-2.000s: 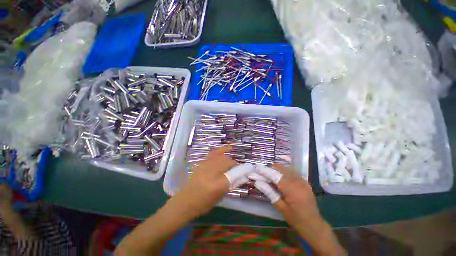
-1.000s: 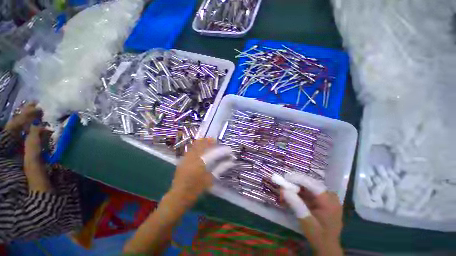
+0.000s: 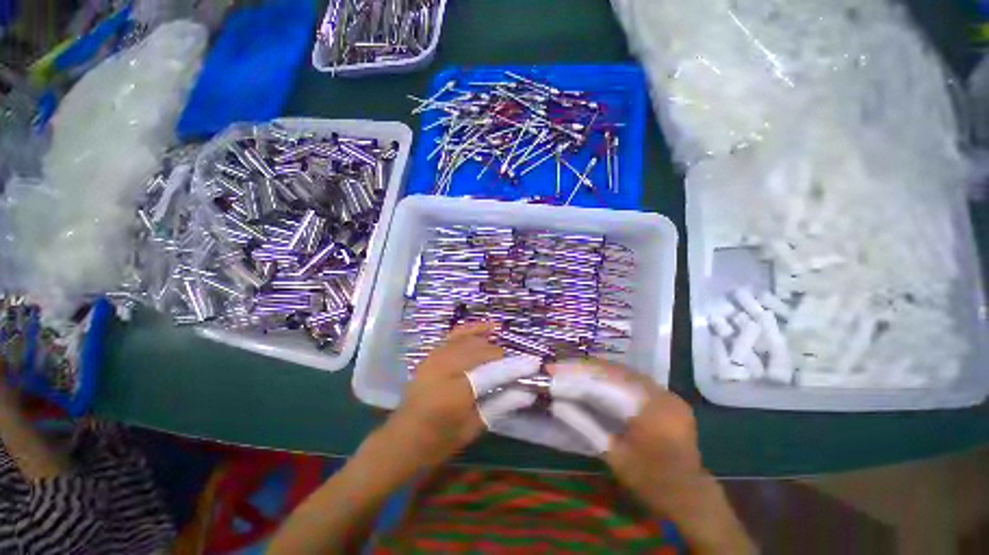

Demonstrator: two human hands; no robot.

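The white center tray holds assembled pieces, slim and silver with dark reddish parts, laid roughly parallel. My left hand and my right hand, both with white finger cots, meet over the tray's near part. A small silver and dark piece shows between the fingertips of both hands; the fingers hide most of it. Loose metal tubes fill the left tray. Thin stems lie scattered in the blue tray.
At the right, a white tray holds white inserts under a large milky bag. Another bag lies at the left. A small far tray and a flat blue tray stand behind. Another person's striped sleeve shows lower left.
One second ago my hands were apart, the right holding a white-tipped piece; now they have come together at a small piece. The view has swung back right.
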